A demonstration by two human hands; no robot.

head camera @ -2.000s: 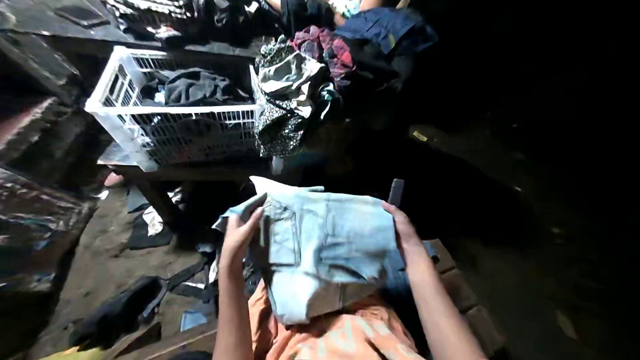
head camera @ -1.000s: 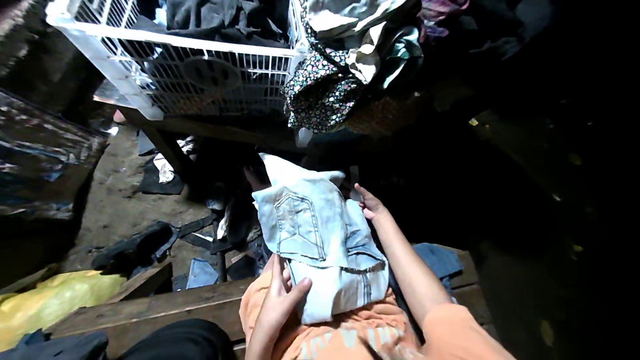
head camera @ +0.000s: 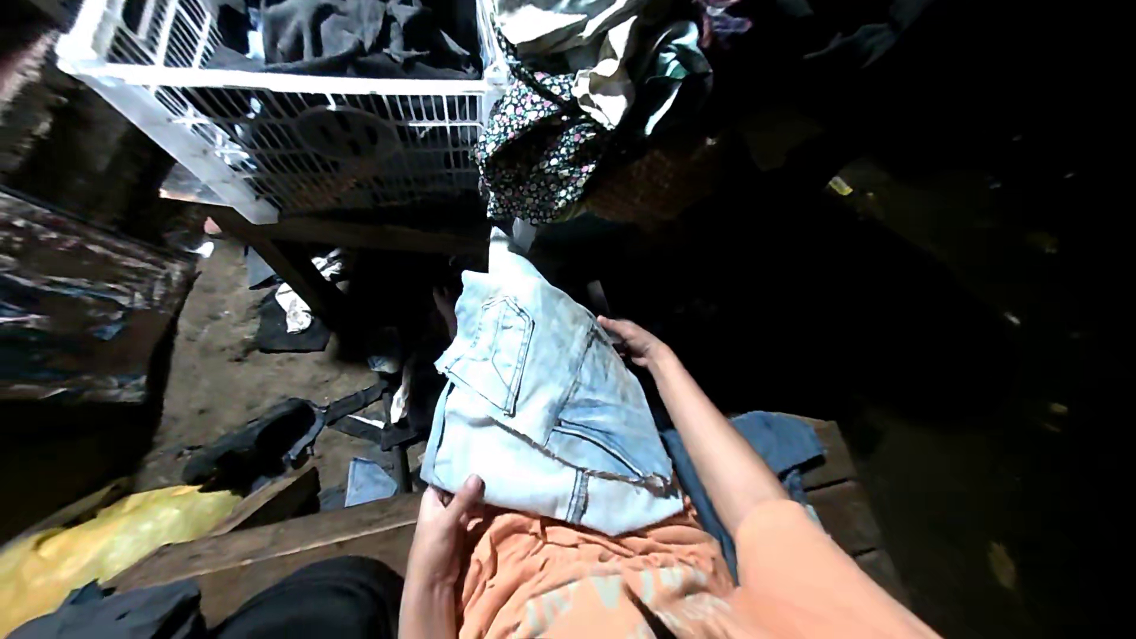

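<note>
Light blue denim pieces [head camera: 550, 390], one with a stitched pocket, lie partly folded over each other above my lap. My left hand [head camera: 448, 515] grips their lower left corner, thumb on top and fingers underneath. At the upper right edge my right hand [head camera: 632, 339] holds the denim, its fingertips partly hidden behind the cloth. Just beyond the far tip of the denim hangs a dark floral cloth [head camera: 541, 146].
A white plastic crate [head camera: 293, 84] holding dark cloth stands on a wooden table [head camera: 355, 232] ahead. Scraps and a dark shoe-like item [head camera: 257, 444] litter the floor. Yellow sheeting [head camera: 115, 541] lies lower left beside a wooden plank [head camera: 275, 541]. Darker denim [head camera: 781, 442] rests at my right.
The denim, held up between both hands two seconds ago, now lies lower and more spread, with its pocket turned. My left hand has moved down to its near corner. The view has moved closer to the crate.
</note>
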